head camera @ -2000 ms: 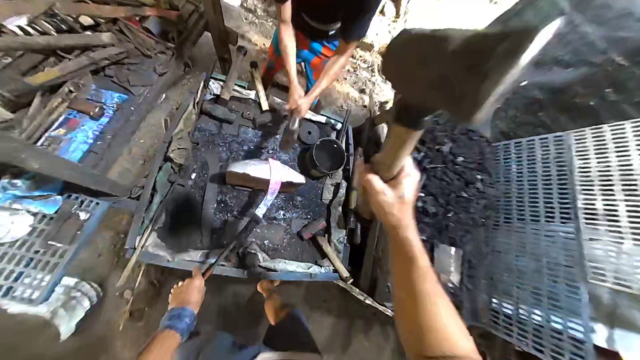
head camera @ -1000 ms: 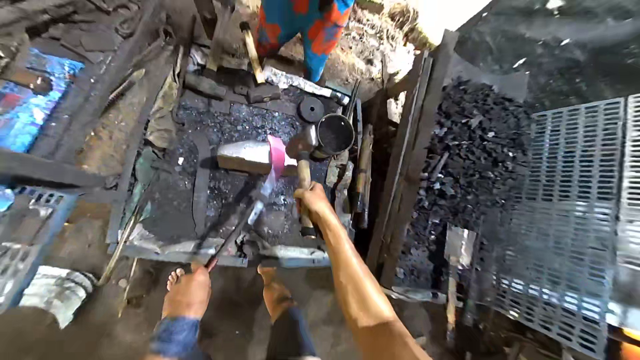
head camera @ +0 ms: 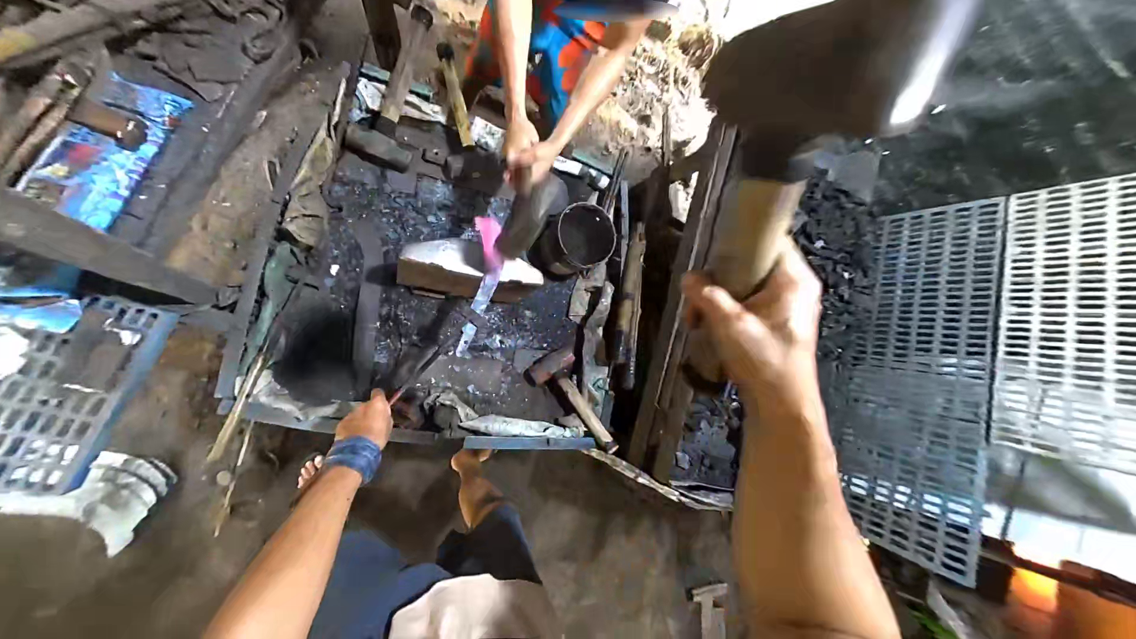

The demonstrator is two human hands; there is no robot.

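My right hand (head camera: 759, 311) grips the wooden handle of a large hammer (head camera: 816, 80), raised at the upper right with its head close to the camera and blurred. My left hand (head camera: 366, 421) is closed on the thin handles of what look like tongs (head camera: 426, 359). These reach to a long metal workpiece (head camera: 487, 288), pinkish at its upper part, lying across a steel anvil block (head camera: 466, 266). Opposite me a person's two hands (head camera: 527, 158) hold another hammer (head camera: 530, 217), its blurred head just above the workpiece's right side.
A dark metal pot (head camera: 581, 238) stands right of the anvil. A small hammer (head camera: 568, 382) lies near the front edge; more hammers (head camera: 377, 146) rest at the back left. Charcoal (head camera: 834, 240) and plastic grates (head camera: 932, 355) are at right. Something glows orange (head camera: 1032, 587) at the lower right.
My right hand has raised its hammer from beside the anvil to the upper right. The other person's hands and hammer, out of view one second ago, are over the anvil. My left hand still holds the handles.
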